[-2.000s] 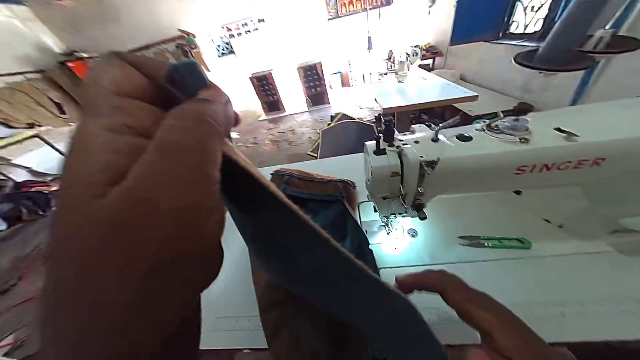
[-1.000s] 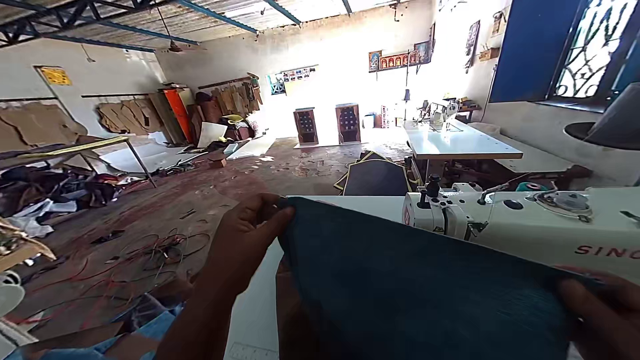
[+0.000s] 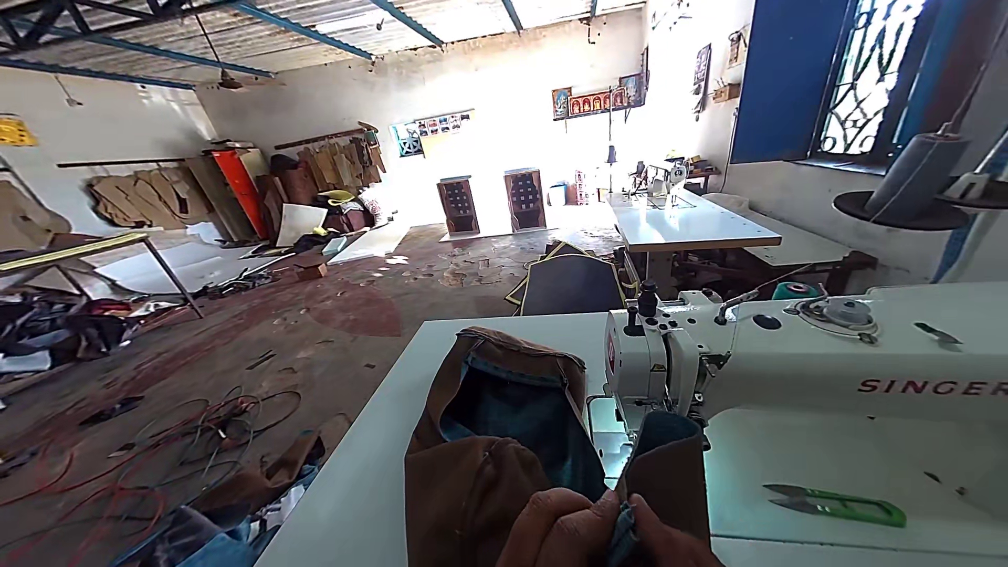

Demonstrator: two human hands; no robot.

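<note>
A brown cloth piece with a blue-green inner side (image 3: 472, 480) lies on the white sewing table, left of the needle area of a white Singer sewing machine (image 3: 756, 339). At the bottom centre my left hand (image 3: 559, 528) pinches a folded seam edge of the cloth. My right hand (image 3: 669, 543) grips the same edge from the right, its thumb or finger close to the left hand's fingers. Part of the cloth stands up just in front of the needle, which it hides. Green thread snips (image 3: 839, 504) lie on the machine bed to the right.
A thread cone (image 3: 917, 177) stands on a holder at the upper right. Behind the machine are yellow-edged dark panels (image 3: 572, 283) and another sewing table (image 3: 693, 224). Cords (image 3: 228, 425) and cloth scraps (image 3: 228, 520) lie on the floor at the left.
The cloth, held up and spread between both hands a second ago, is now lowered onto the table beside the needle area. My hands have come together at its edge.
</note>
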